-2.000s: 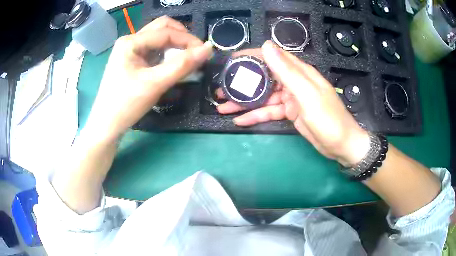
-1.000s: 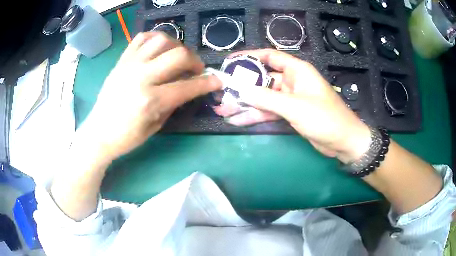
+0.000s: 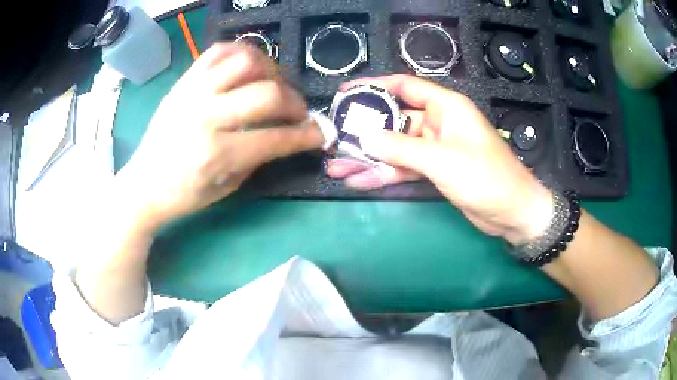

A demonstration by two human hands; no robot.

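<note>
My right hand (image 3: 453, 145) holds a round watch case (image 3: 346, 110) with a silver rim and dark face, over the front of the foam tray. A white square label (image 3: 365, 121) sits on its face, and my thumb lies over the lower right of the face. My left hand (image 3: 241, 133) is slightly blurred and pinches a crumpled white wiping cloth (image 3: 324, 130) against the left edge of the rim. Most of the cloth is hidden by my fingers.
The black foam tray (image 3: 475, 104) holds silver-rimmed watch cases (image 3: 336, 49) and black round parts (image 3: 511, 56). A translucent bottle (image 3: 136, 49) and an orange stick (image 3: 189, 35) lie upper left, papers (image 3: 67, 178) far left, a blue bin (image 3: 41, 326) lower left, a yellow-green cup (image 3: 643, 46) upper right.
My left hand has brought the cloth from left of the watch case to its rim. My right thumb has come down onto the face, and the case has turned slightly.
</note>
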